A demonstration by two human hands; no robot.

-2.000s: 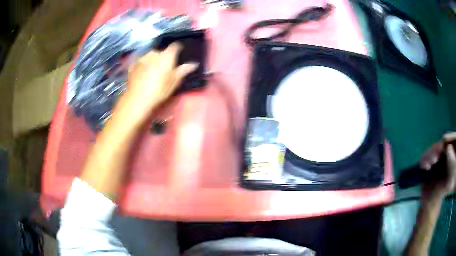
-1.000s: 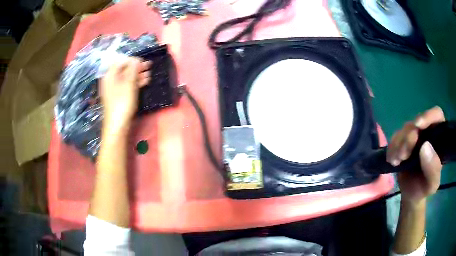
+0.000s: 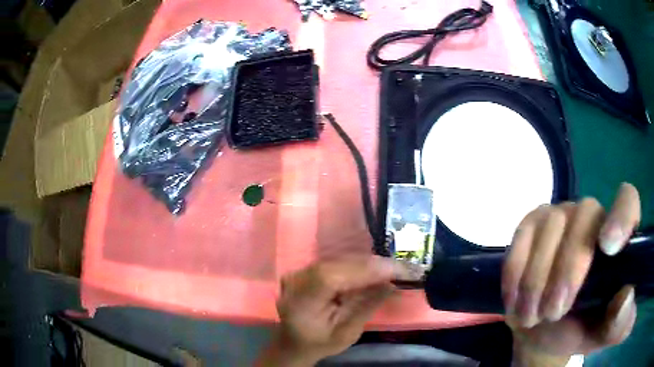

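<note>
A square black housing (image 3: 401, 129) with a white centre disc (image 3: 487, 172) lies on the red-pink table. A power supply board (image 3: 410, 218) with a grey cover and yellow edge sits at the housing's near left corner. My left hand (image 3: 326, 304) is at that corner, fingertips at the board's near end; whether they pinch a screw is too blurred to tell. My right hand (image 3: 559, 269) grips the thick black electric screwdriver (image 3: 466, 279), its front end pointing left, close to my left fingertips. The bit is not clearly visible.
A screw tray (image 3: 275, 100) of dark screws sits beside a clear plastic bag (image 3: 176, 115). A power cord (image 3: 430, 36) lies behind the housing; a black cable (image 3: 353, 165) runs along its left. Spare boards (image 3: 330, 7) lie at the far edge. Another housing (image 3: 602, 64) is on the green bench.
My left hand has moved from the screw tray to the power supply board's near end. My right hand has brought the screwdriver left over the housing's near edge. The view has shifted.
</note>
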